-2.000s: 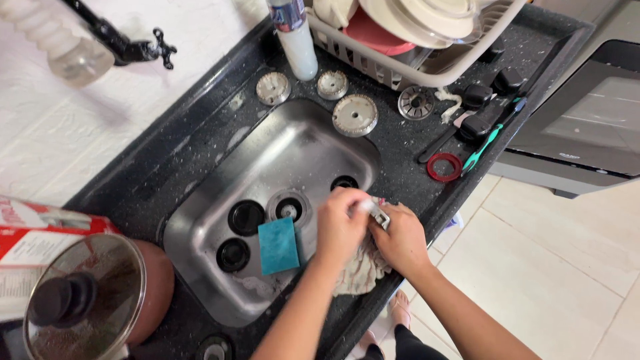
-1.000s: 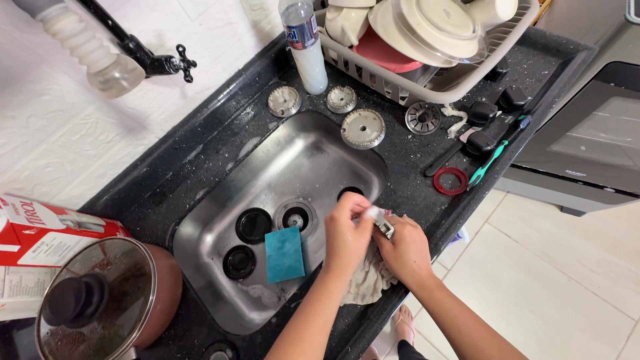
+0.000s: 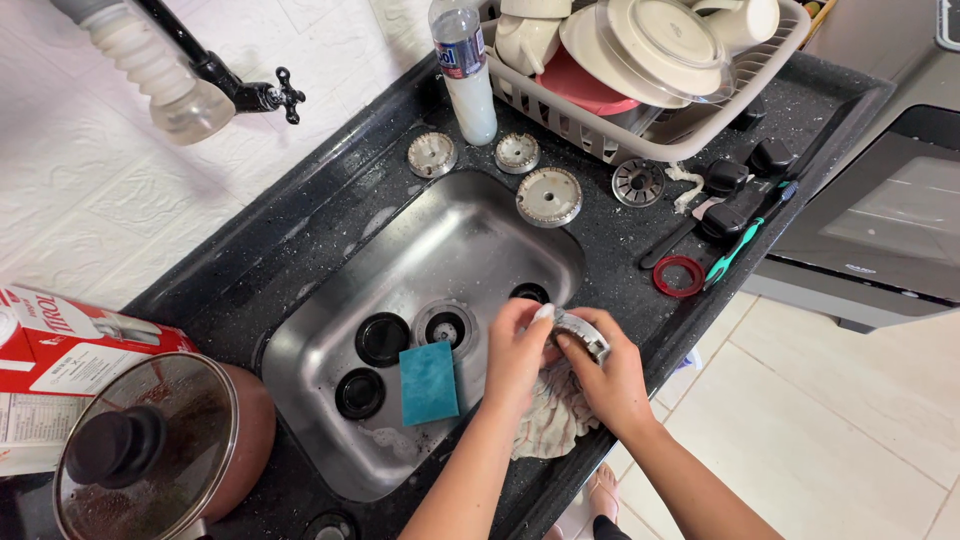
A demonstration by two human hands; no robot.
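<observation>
A metal stove burner head [image 3: 581, 336] is held over the sink's near right edge. My right hand [image 3: 611, 367] grips it, thumb on its toothed rim. My left hand [image 3: 521, 349] pinches a small whitish piece, perhaps a pad, against the burner head's left side. Beneath the hands, a crumpled striped cloth [image 3: 553, 420] lies on the counter edge. The steel sink [image 3: 315, 427] holds a teal sponge [image 3: 429, 384] and black burner caps [image 3: 382, 339]. Other burner heads [image 3: 549, 196] stand behind the sink, near a plastic bottle [image 3: 469, 82] of whitish liquid.
A dish rack [image 3: 637, 142] with crockery stands at the back. To the right lie a red ring [image 3: 678, 276], a green toothbrush [image 3: 735, 251] and black knobs [image 3: 726, 177]. A lidded pot [image 3: 247, 435] and a red carton [image 3: 82, 341] stand left. A black tap [image 3: 247, 96] projects from the wall.
The burner head in my hands is tilted differently, with more of its toothed rim showing. Both hands stay near the sink's right edge. The view has shifted somewhat.
</observation>
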